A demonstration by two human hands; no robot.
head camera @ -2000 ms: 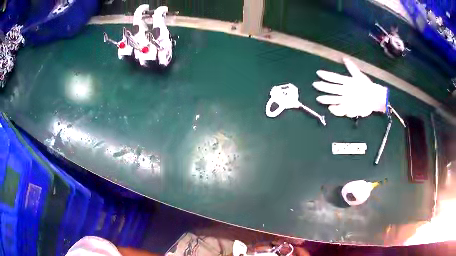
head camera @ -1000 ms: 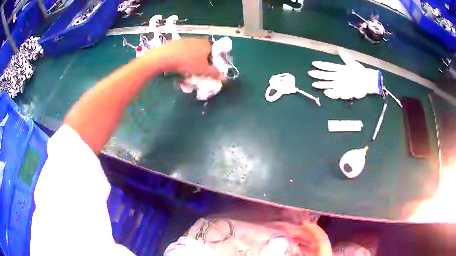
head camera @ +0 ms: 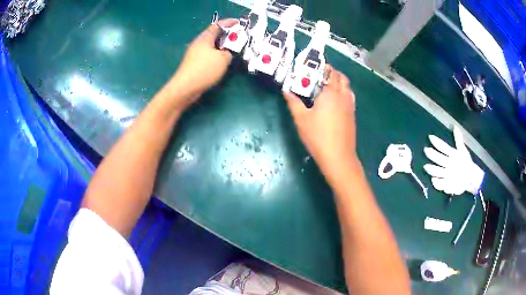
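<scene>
Three white model scooters with red dots stand side by side at the bench's far edge: a left one, a middle one and a right one. My left hand is closed around the side of the left scooter. My right hand grips the right scooter from its right and near side. The middle scooter stands between them, untouched by my fingers as far as I can see. Some fingertips are hidden behind the scooters.
On the green bench to the right lie a loose white part with rod, a knit glove, a white strip, a thin stick, a squeeze bottle and a dark phone. Blue bins stand at left.
The view has turned. The scooter that was carried over the bench now stands at the right of the row. Both hands are now at the row's ends; the right one has come up from the lap.
</scene>
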